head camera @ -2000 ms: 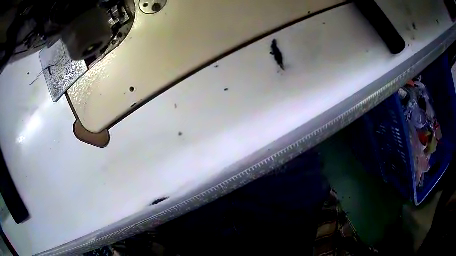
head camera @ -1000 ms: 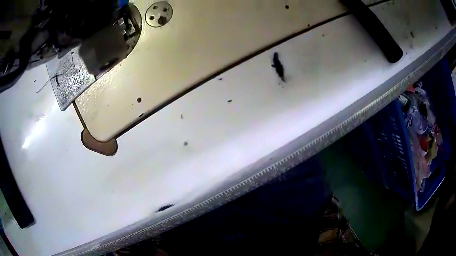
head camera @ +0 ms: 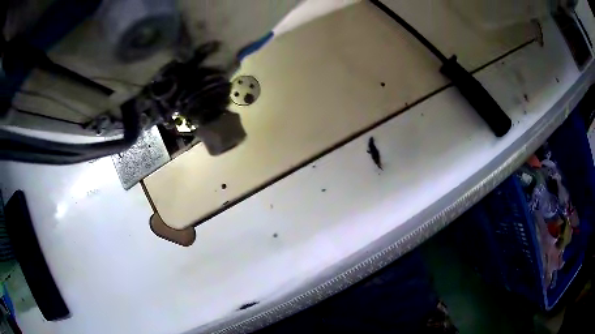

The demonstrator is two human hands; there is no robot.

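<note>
No hand is in view. The sewing machine head (head camera: 306, 19) is blurred at the top, with a round pale grey knob (head camera: 140, 36) at upper left. The dark presser foot and needle bar area (head camera: 196, 91) stands over a bright metal opening (head camera: 183, 122). A grey-brown stub (head camera: 223, 134) sits low beside it. The square silver slide plate (head camera: 140, 158) lies left of the opening, at the end of the cream machine bed (head camera: 313, 98). A long screwdriver (head camera: 481, 99) lies across the bed seam at right, its black handle on the white table.
The white table (head camera: 306, 241) has a ruler-marked front edge. A black strip (head camera: 38, 261) lies at left. A blue plastic basket (head camera: 515, 254) of scraps is below at right. A dark rectangular recess (head camera: 571, 36) is at the far right. A round plate (head camera: 245, 91) is set in the bed.
The view has shifted, so the table and bed sit lower and further right. More of the machine head, needle area and screwdriver shaft now shows. No hand appears in any frame.
</note>
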